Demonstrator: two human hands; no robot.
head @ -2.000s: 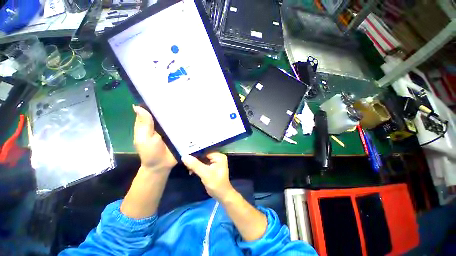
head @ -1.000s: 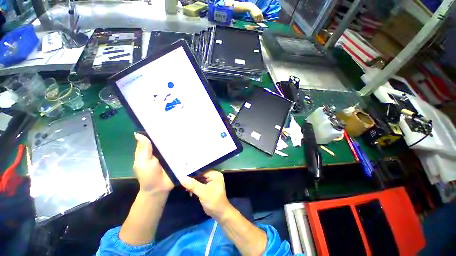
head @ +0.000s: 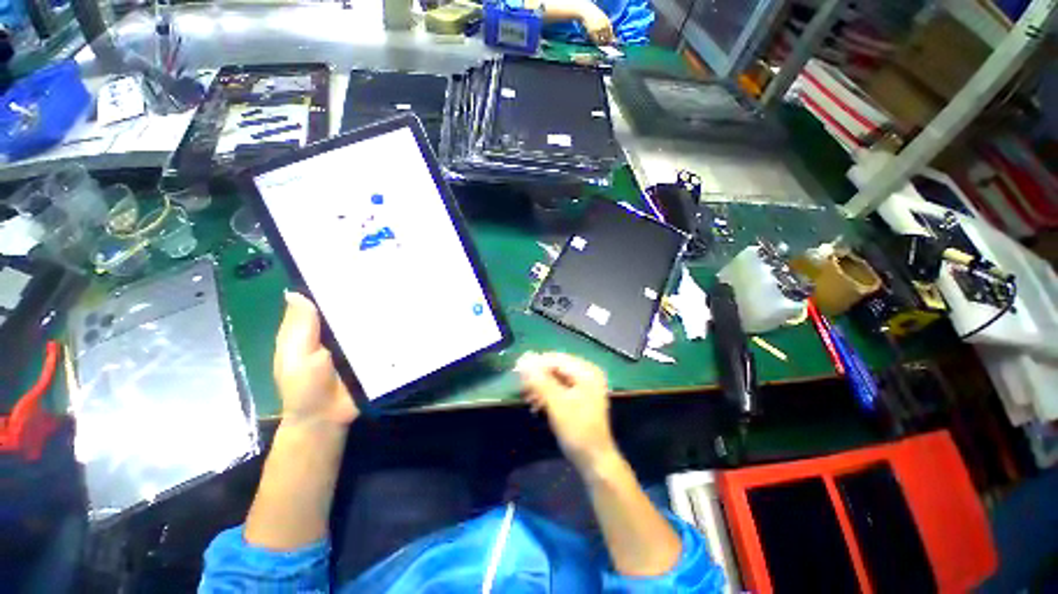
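A black-bordered tablet (head: 400,290) is held up, tilted, with its screen lit white and a small blue picture on it. My left hand (head: 311,369) grips its lower left edge; the fingers behind the tablet are hidden. My right hand (head: 565,392) is off the tablet, just right of its lower corner, with the fingers curled. The right fingertips are blurred, and I cannot tell if they hold anything small.
A black back cover (head: 613,276) lies right of the tablet. A bagged silver-grey cover (head: 157,383) lies left. Stacked tablets (head: 545,116) stand behind. A whitish bottle (head: 763,290), a black handheld tool (head: 730,348) and marker pens (head: 853,366) are at right. A red slotted frame (head: 830,464) is below right.
My right hand has let go of the tablet's lower edge and moved right. The tablet, in my left hand, has shifted slightly left. The view has tipped up since the oldest frame.
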